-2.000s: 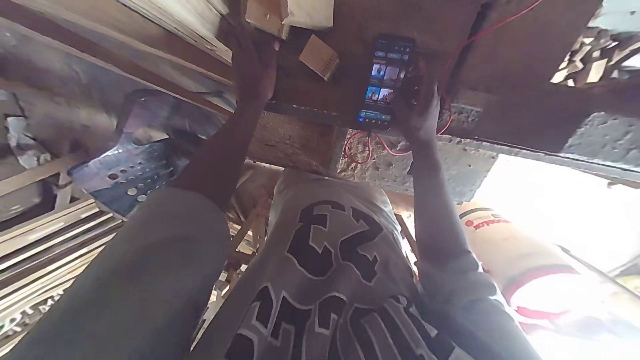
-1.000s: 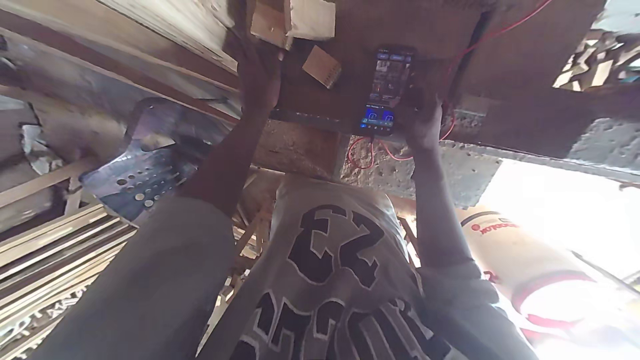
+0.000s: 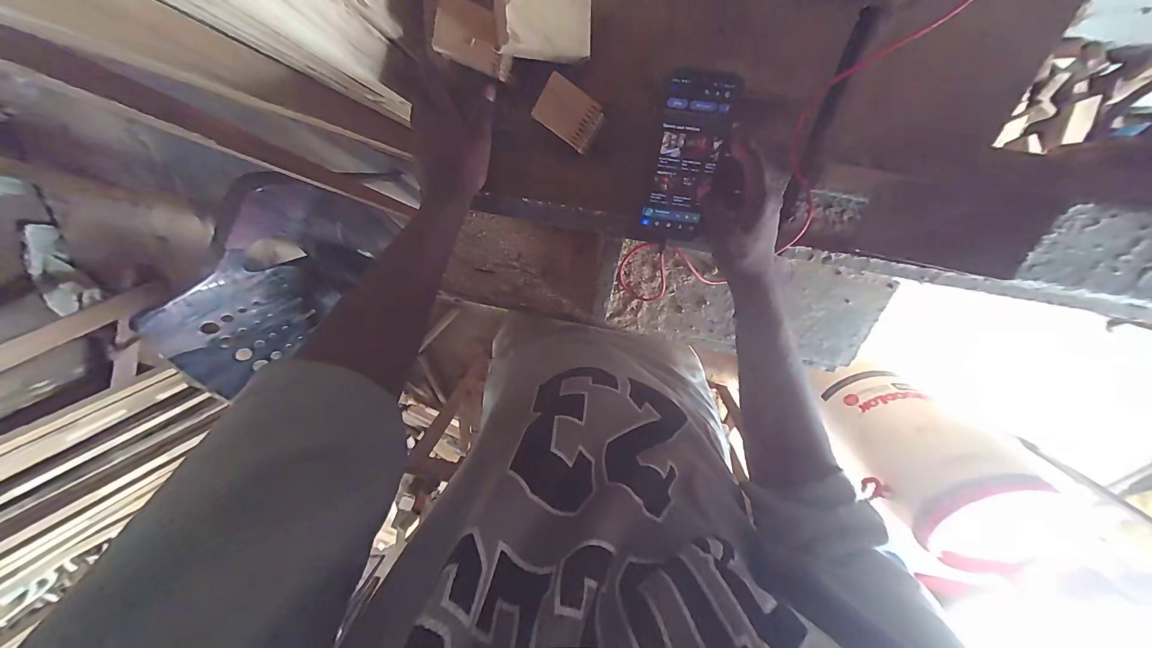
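A smartphone (image 3: pixel 691 153) with a lit screen is at the near edge of the dark wooden table, a red cable at its lower end. My right hand (image 3: pixel 751 202) is against the phone's right side, fingers partly over the screen; whether it grips the phone is unclear. My left hand (image 3: pixel 454 135) rests at the left on the tabletop, thumb apart from the fingers, its tip close to a wooden block (image 3: pixel 468 36). Beside that block sits a paler block (image 3: pixel 547 29). A smaller wooden piece with a notched edge (image 3: pixel 569 112) lies between my left hand and the phone.
The red cable (image 3: pixel 805 153) runs across the table's right part. At left are a dark plastic chair (image 3: pixel 261 310) with holes and stacked wood strips (image 3: pixel 99 459). A pale sack-like object with red markings (image 3: pixel 918 441) is at right, and wood offcuts (image 3: pixel 1048 108) show at upper right.
The pictures on the phone's screen have changed. My right hand's fingers have shifted slightly along the phone's right side. My left hand stays near the wooden blocks.
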